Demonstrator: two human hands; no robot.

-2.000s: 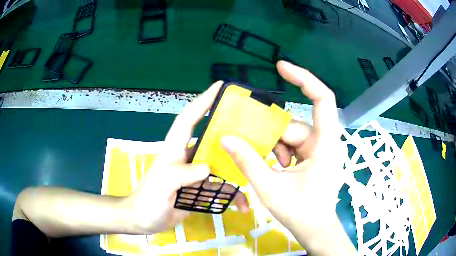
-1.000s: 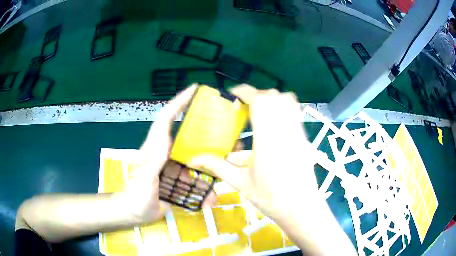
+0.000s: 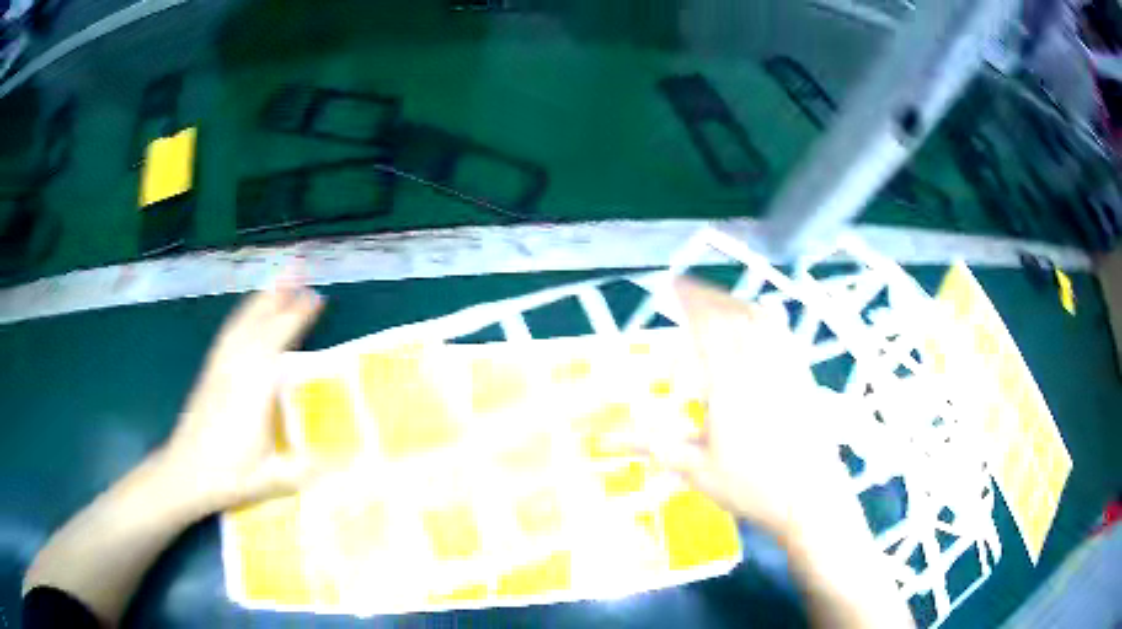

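Note:
The film sheet [image 3: 480,535], white-edged with rows of yellow rectangles, lies in front of me, glossy and partly blurred. My left hand [image 3: 246,399] is at its left edge, with fingers and thumb around the edge. My right hand [image 3: 744,418] is at its right side, over the edge, blurred; its fingertips lie on or close to the sheet. A finished housing with yellow film [image 3: 169,167] lies on the belt at the upper left.
The waste backing [image 3: 849,332] lies at the right and behind the sheet. A spare film sheet [image 3: 1009,406] lies at far right. The belt edge rail [image 3: 492,250] crosses behind my hands. Black housings [image 3: 332,113] lie on the green belt. A grey post [image 3: 861,129] slants at upper right.
The filmed housing has left my hands, and one now lies on the belt at left. Both hands have moved down and apart to the sheet's sides. The view and belt housings have shifted.

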